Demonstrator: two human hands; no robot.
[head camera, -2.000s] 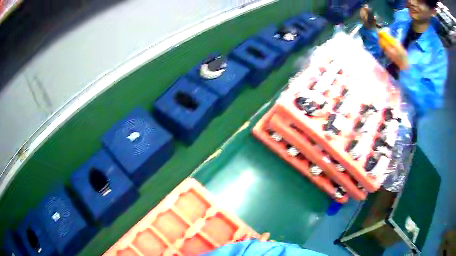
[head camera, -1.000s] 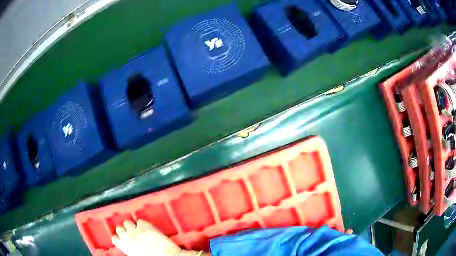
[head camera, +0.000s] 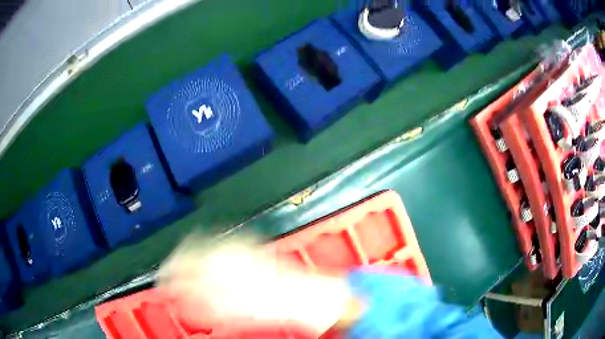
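My right hand (head camera: 249, 278), pale and heavily blurred, reaches in from the lower right over the red-orange blister tray (head camera: 378, 235). Its fingers are near the tray's back edge; whether it holds anything cannot be told. The visible tray pockets look empty, and the hand and blue sleeve hide its middle. My left hand is not in view. Beyond it, a dark blue box base (head camera: 159, 205) has a black smartwatch (head camera: 123, 182) in its recess. A blue lid with a white logo (head camera: 225, 149) is beside it.
More blue boxes and lids (head camera: 318, 106) line the green conveyor belt (head camera: 278, 162). A white-strapped or white-ringed watch (head camera: 381, 21) lies on one lid. Stacked red-orange watch trays (head camera: 514, 185) stand at right, partly under clear plastic. An open carton (head camera: 527, 301) is below.
My right hand has lifted from the tray's left pockets towards its back edge and is now blurred. The camera view has shifted, so the nearer boxes appear lower and further left.
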